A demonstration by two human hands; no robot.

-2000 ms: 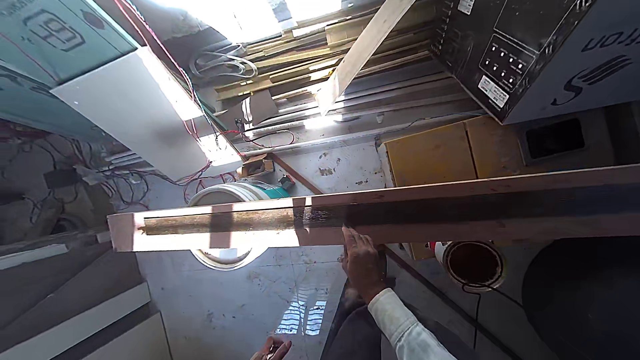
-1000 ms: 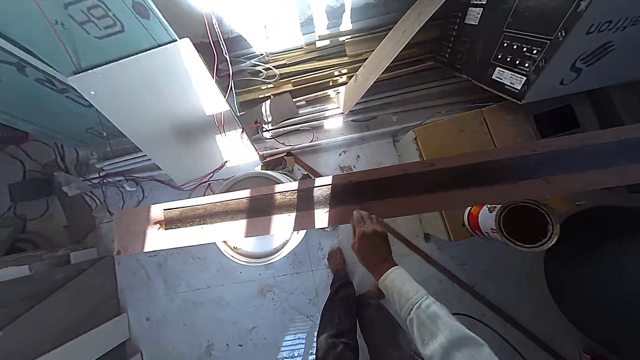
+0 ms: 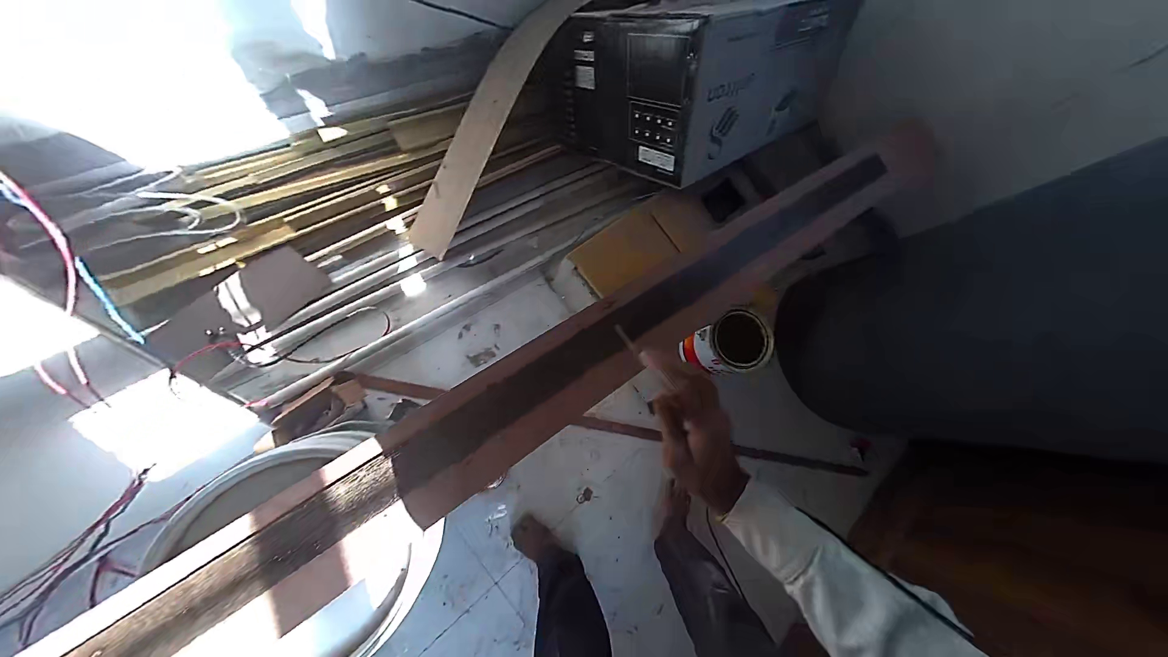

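A long reddish-brown board [image 3: 547, 365] with a dark strip along its middle runs diagonally across the view, its lower left part above a round white bucket [image 3: 411, 584]. My right hand [image 3: 698, 424] is shut on a thin stick-like tool [image 3: 630, 342], whose tip is over the dark strip; whether it touches cannot be told. Just right of the hand, an open tin [image 3: 741, 342] with dark contents stands below the board's edge. My left hand is out of view.
Long strips and trim pieces [image 3: 338, 201] lie along the wall. A black and grey carton [image 3: 675, 91] and a yellow-brown box [image 3: 625, 251] are behind the board. Wires [image 3: 68, 246] hang at left. A dark rounded object [image 3: 967, 319] is at right. My feet are on the tiled floor.
The view has swung strongly to the right. My right hand has moved rightward along the board, and a thin tool is now visible in it. A hand at the bottom edge two seconds ago is gone.
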